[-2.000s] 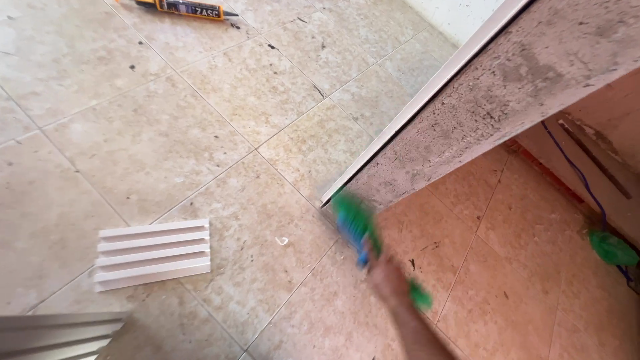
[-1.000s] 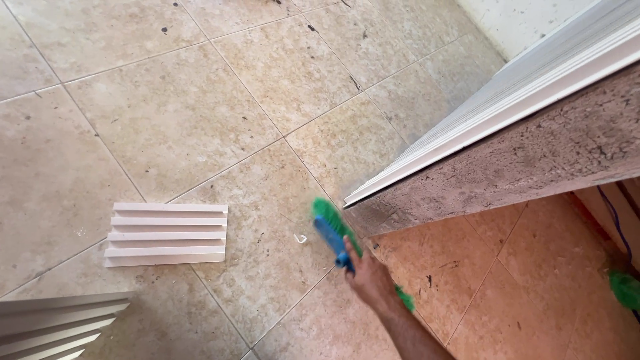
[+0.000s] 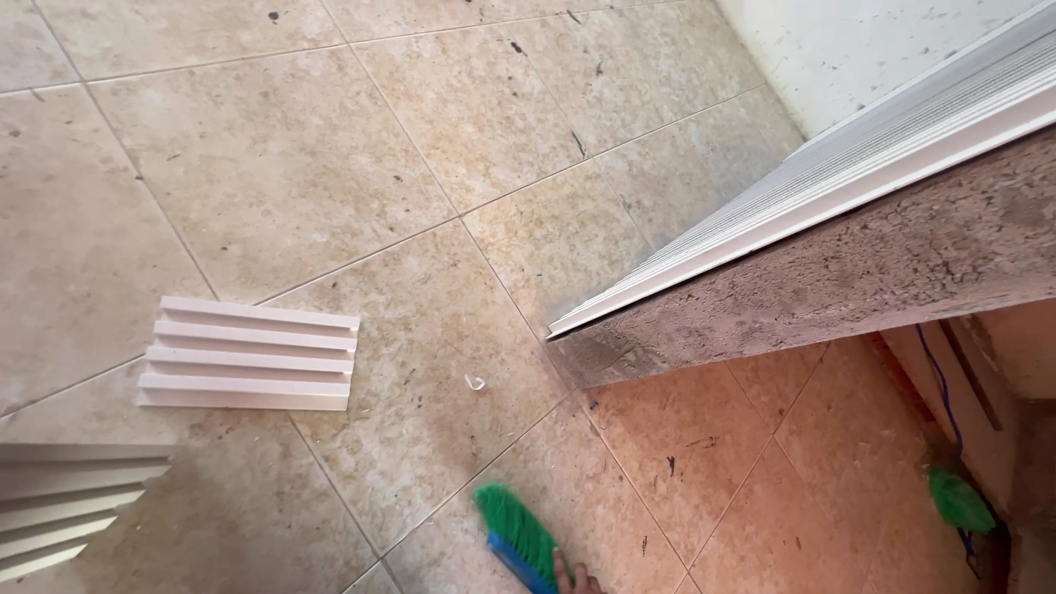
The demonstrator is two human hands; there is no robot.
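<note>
My right hand [image 3: 576,576] shows only as fingers at the bottom edge, closed on a hand brush [image 3: 521,528] with green bristles and a blue back. The brush lies low over the floor tiles, and its handle end is out of view. A small curled white scrap [image 3: 474,382] rests on the tile above the brush. To the left a short piece of ribbed white panel [image 3: 252,355] lies flat on the floor. My left hand is not in view.
A wall end of rough plaster [image 3: 808,272], faced with ribbed white panelling [image 3: 742,214], juts in from the right. More ribbed panel [image 3: 70,503] stands at the lower left. A green object [image 3: 961,499] and blue cable [image 3: 940,388] are at the right. Dark debris dots the tiles.
My right hand and the brush have moved away from the foot of the wall end, down to the bottom edge of the view. The view has shifted.
</note>
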